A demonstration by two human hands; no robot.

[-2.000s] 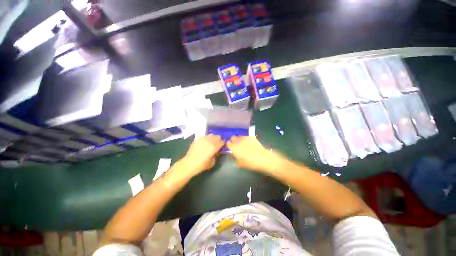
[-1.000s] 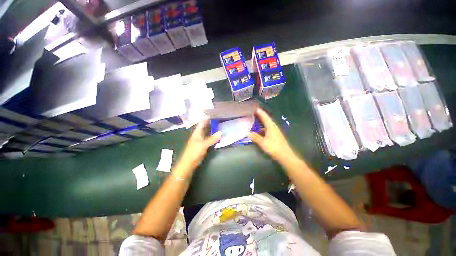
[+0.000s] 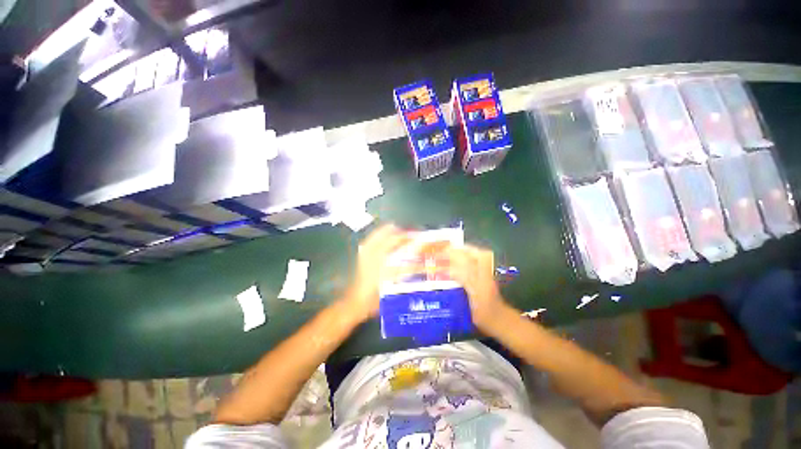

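A retail box (image 3: 426, 314) lies on the green bench in front of me, its plain blue flap with small white lettering towards my body. My left hand (image 3: 376, 267) holds the box's left side. My right hand (image 3: 472, 276) holds its right side, fingers over the top. Both hands are somewhat blurred and partly cover the box's upper face, where reddish print and a white far edge show. Whether anything is inside the box cannot be seen.
Two closed retail boxes (image 3: 425, 131) stand beyond my hands. A clear tray (image 3: 571, 145) of bagged products (image 3: 665, 210) lies right. Open cartons (image 3: 224, 158) lean in a stack left. Paper slips (image 3: 251, 308) and small scraps (image 3: 509, 212) lie around. A red stool (image 3: 676, 351) stands lower right.
The box in my hands has turned and moved nearer my body, its blue lettered flap now facing me. The white piece seen on it is no longer visible. The box row on the belt has moved left.
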